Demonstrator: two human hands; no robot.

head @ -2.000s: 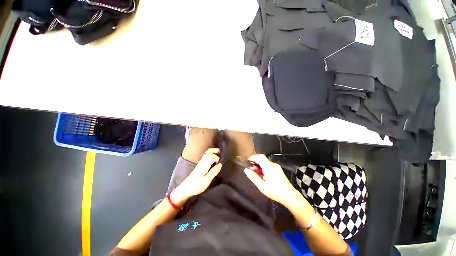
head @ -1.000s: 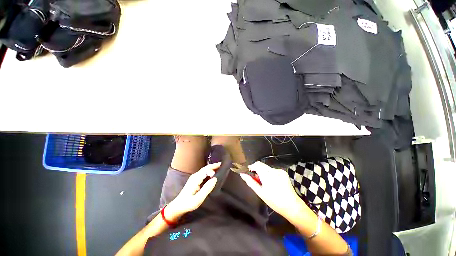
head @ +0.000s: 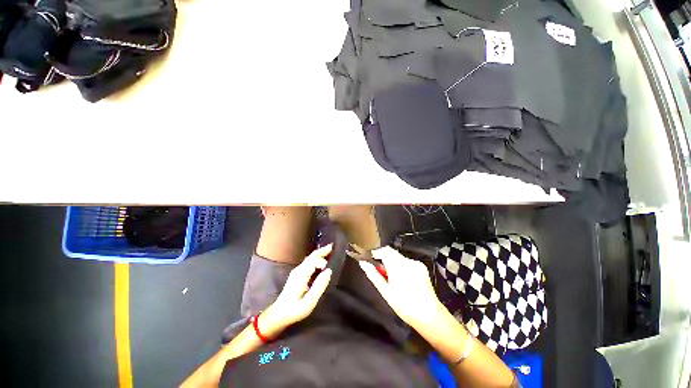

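Observation:
A small black fabric pouch piece (head: 335, 244) is above my lap, just below the table edge. My left hand (head: 307, 282) grips its left side between thumb and fingers. My right hand (head: 401, 285) is shut on small thread snips (head: 359, 255) with a metal blade and a red part; the blade points left at the pouch's edge. Most of the snips is hidden in my palm. Whether the blade touches the fabric I cannot tell. A dark apron (head: 326, 345) with blue lettering covers my lap.
A stack of black fabric panels (head: 545, 91) with labels lies on the white table (head: 250, 114) at right, a rounded pouch (head: 417, 132) on its front. Black bags (head: 114, 45) are at back left. A blue crate (head: 129, 250) is on the floor left, a checkered cushion (head: 504, 292) right.
The camera view has shifted so the table edge is level. The pouch in my left hand has turned and now looks narrower. My right hand still holds the snips beside it.

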